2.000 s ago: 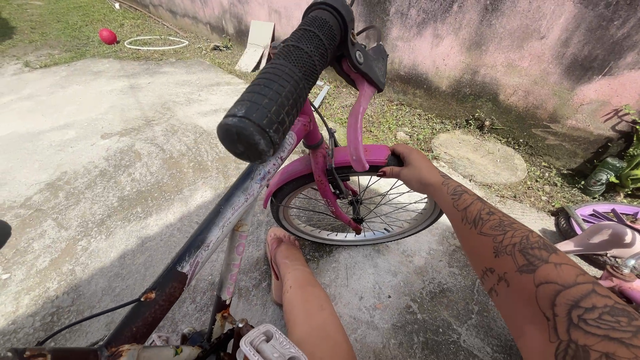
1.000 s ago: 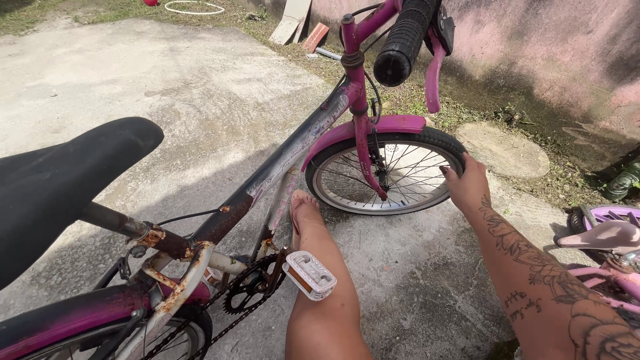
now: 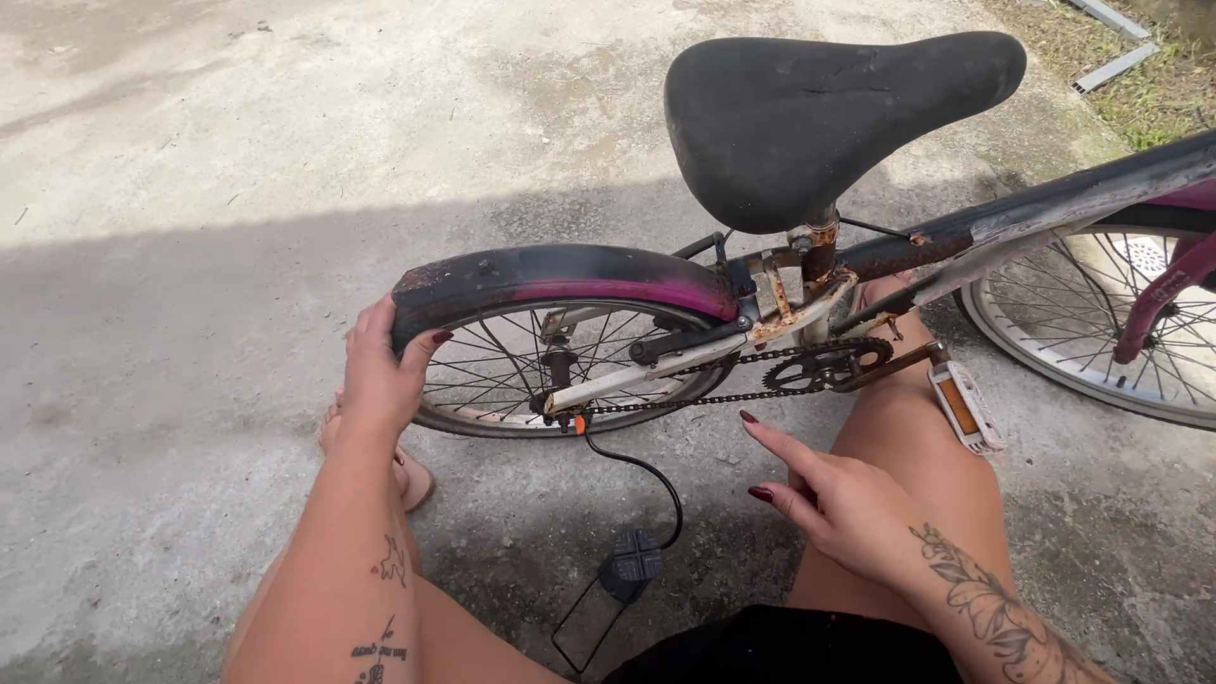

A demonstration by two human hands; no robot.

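My left hand (image 3: pixel 385 366) grips the back of the bicycle's rear tyre (image 3: pixel 410 323), just under the end of the black and magenta mudguard (image 3: pixel 570 271). My right hand (image 3: pixel 826 494) holds nothing; its index finger points toward the bicycle chain (image 3: pixel 703 400) without touching it. A foot pump (image 3: pixel 632 560) lies on the ground between my legs, and its black hose (image 3: pixel 665 475) runs up to an orange-ended fitting (image 3: pixel 580 424) by the rear wheel's hub. Above the rusty frame is the black saddle (image 3: pixel 817 114). The crank's pedal (image 3: pixel 965 407) is beside my right knee.
The front wheel (image 3: pixel 1092 313) and magenta fork (image 3: pixel 1164 294) are at the right. Metal strips (image 3: pixel 1113 66) lie by the grass at the top right. Concrete ground (image 3: pixel 237 313) extends around the bicycle, part sunlit and part shaded.
My right hand was at the front tyre and is now near the chain, off the tyre. My left hand has come into view on the rear tyre. The view has swung to the bicycle's rear.
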